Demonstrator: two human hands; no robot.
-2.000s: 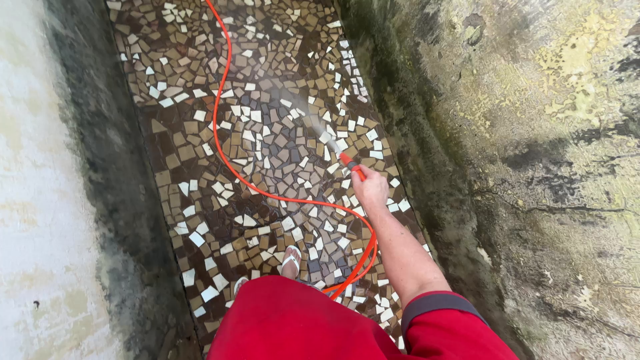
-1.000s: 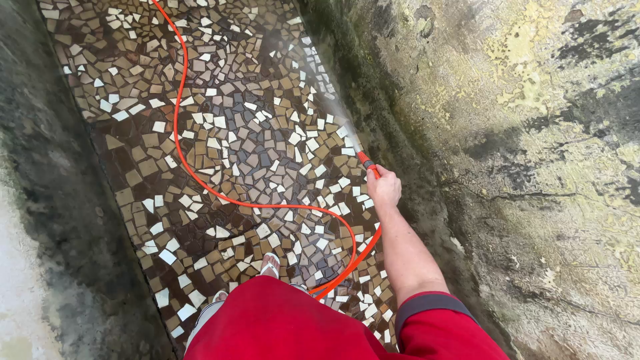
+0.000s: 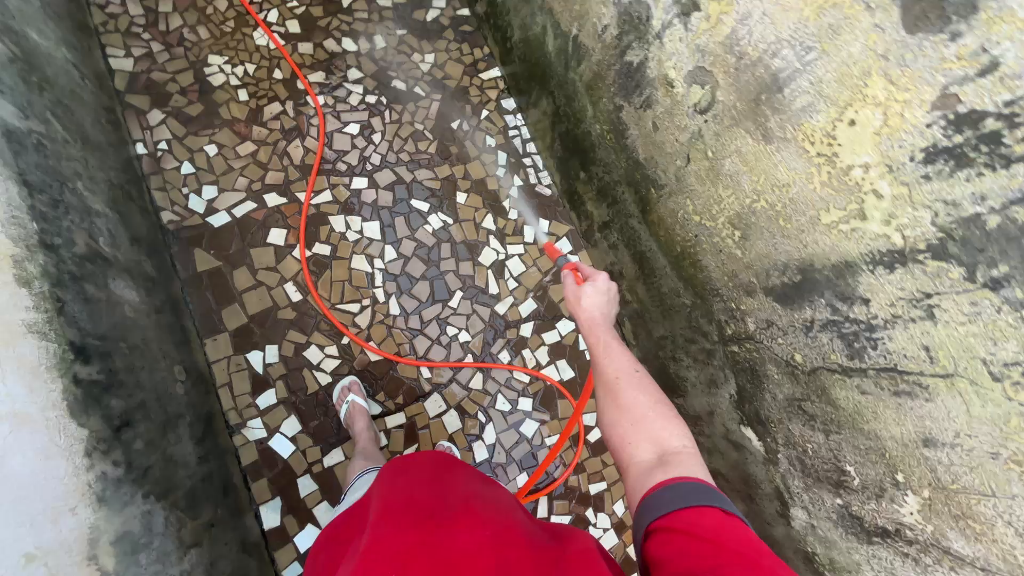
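My right hand (image 3: pixel 592 300) is closed around an orange and grey hose nozzle (image 3: pixel 559 258), right of the middle of the view. A spray of water (image 3: pixel 524 210) leaves its tip toward the upper left and fans out over the wet floor. The orange hose (image 3: pixel 314 298) curves down the floor from the top, bends right and loops below my right forearm; part of it is hidden by my red shirt. My left hand is out of the frame.
Broken-tile mosaic (image 3: pixel 416 272) covers the narrow floor. A stained, mossy wall (image 3: pixel 840 240) rises on the right, and a dark-based wall (image 3: pixel 104 304) on the left. My foot in a white flip-flop (image 3: pixel 352 400) stands left of the hose loop.
The spray, aimed along the right wall's base one second ago, now points further left over the tiles. My left foot has come forward. The view has shifted somewhat.
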